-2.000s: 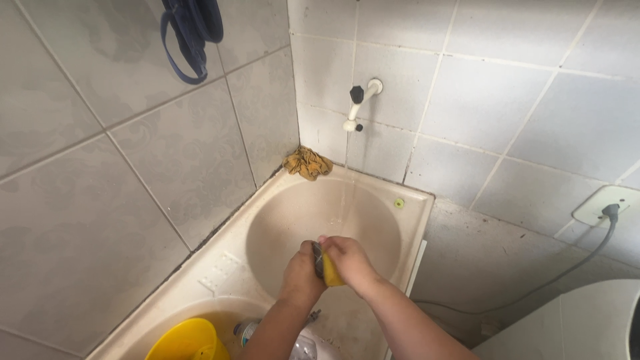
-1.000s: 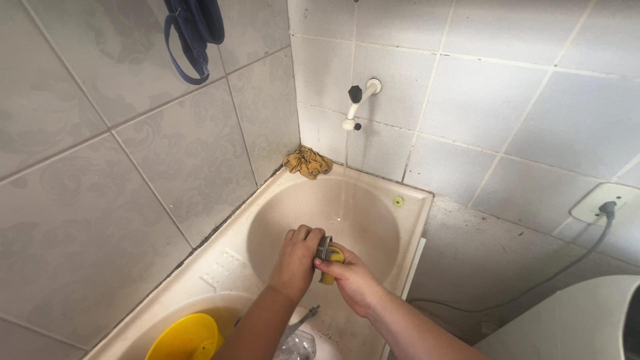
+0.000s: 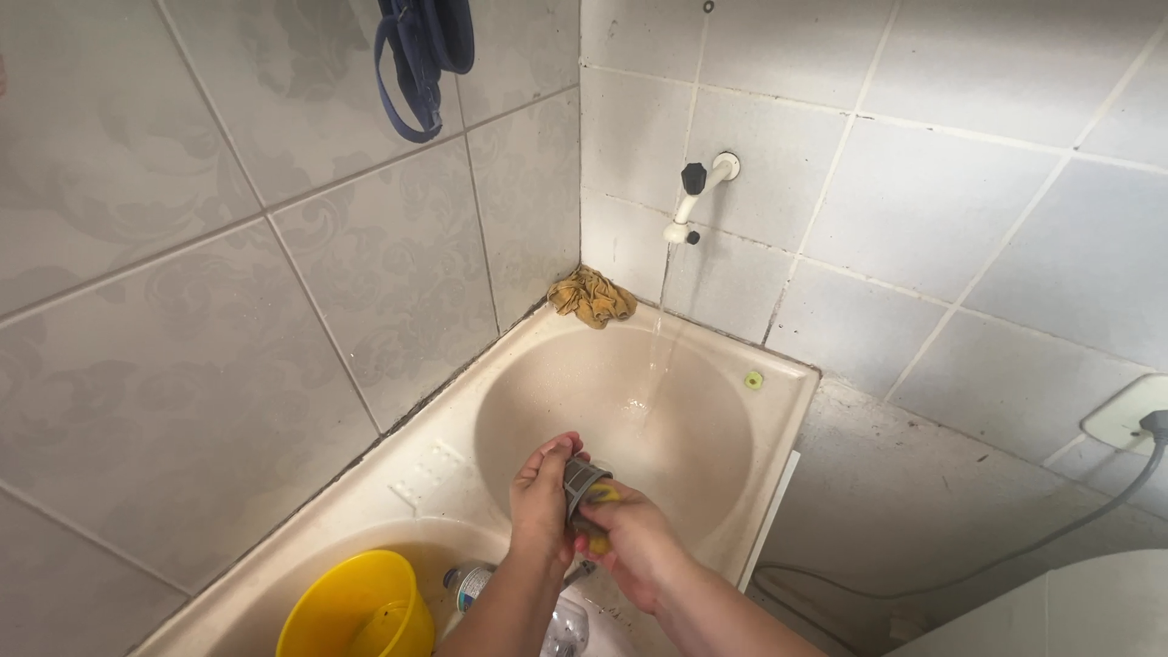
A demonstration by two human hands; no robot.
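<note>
Over the near edge of a round cream sink basin (image 3: 611, 401), my left hand (image 3: 545, 502) is closed around a grey plastic mesh filter (image 3: 580, 484). My right hand (image 3: 634, 538) presses a yellow sponge (image 3: 599, 495) against the filter's open end; part of the sponge is hidden by the fingers. Water runs in a thin stream from the white wall faucet (image 3: 686, 210), with its black knob, into the basin beyond my hands.
A crumpled mustard cloth (image 3: 593, 297) lies on the back corner. In the near left basin are a yellow plastic bucket (image 3: 360, 607) and a clear plastic bottle (image 3: 566, 625). A blue strapped item (image 3: 420, 68) hangs at the left wall. A grey cord (image 3: 1086, 516) runs from the outlet at right.
Both hands stay together over the sink. The filter has turned between them, and its mesh side now shows more plainly beside the sponge.
</note>
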